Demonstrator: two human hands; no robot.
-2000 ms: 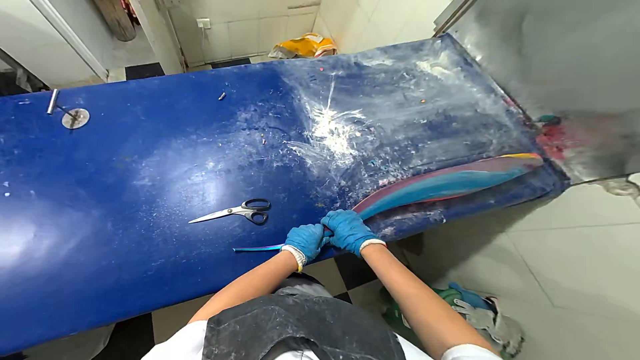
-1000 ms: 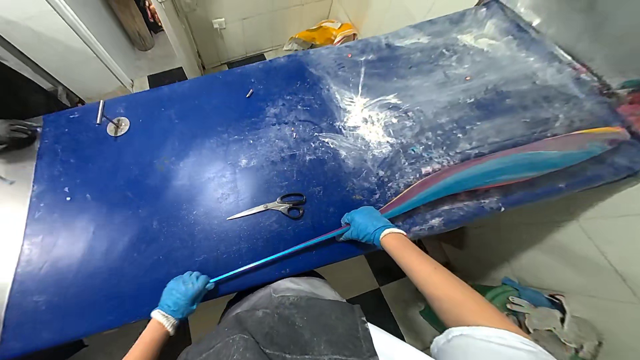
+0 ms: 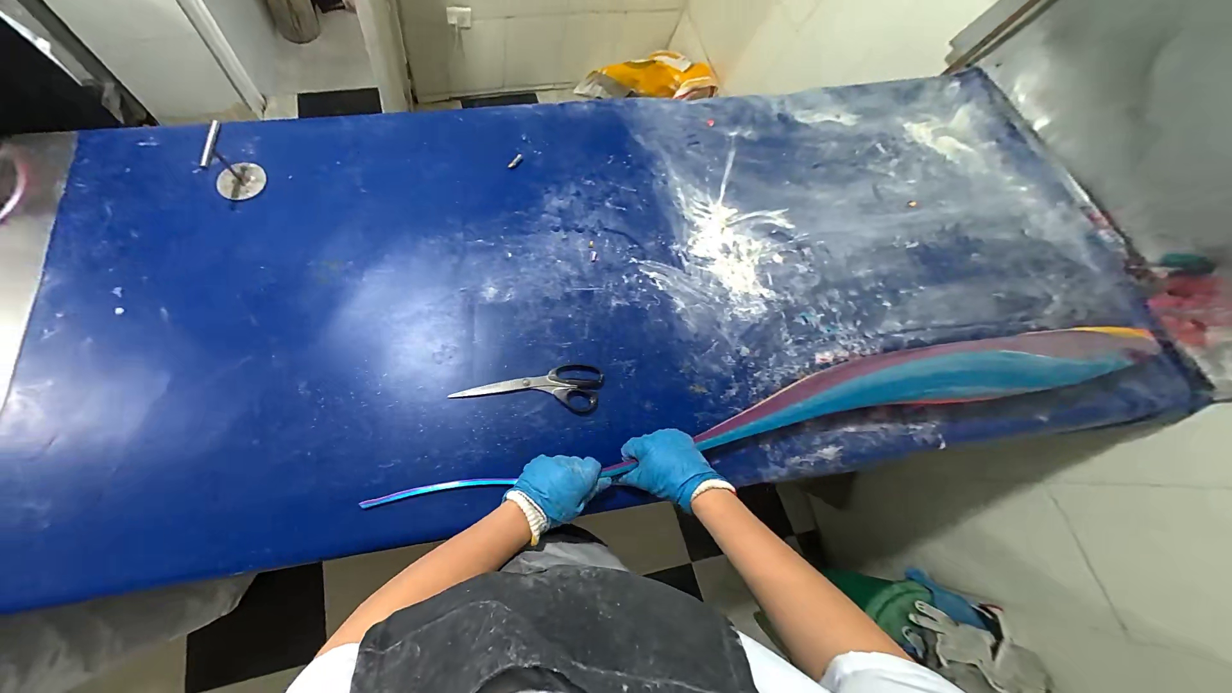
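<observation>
A long striped mass, blue, purple and orange, looking like pulled candy (image 3: 895, 380), lies along the right front of the blue-covered table (image 3: 289, 385). It tapers leftward into a thin rope. My right hand (image 3: 666, 467), in a blue glove over a white one, is closed around the taper. Just left of it my left hand (image 3: 561, 488), gloved alike, grips the thin rope, a short stretch of which shows between the hands. The rope's free end (image 3: 423, 490) rests on the table, left of my left hand. Above the hands lie scissors with black handles (image 3: 534, 385), blades pointing left.
A metal disc with an upright handle (image 3: 241, 181) stands at the back left. White powder (image 3: 727, 245) is spread over the right half. A small dark piece (image 3: 516, 161) lies near the back edge. A metal panel (image 3: 1126, 125) borders the right end. Gloves (image 3: 972, 645) hang low at right.
One second ago my left hand was far left with the rope stretched between the hands; now it is back beside my right hand. A free rope end lies to its left. The view has shifted.
</observation>
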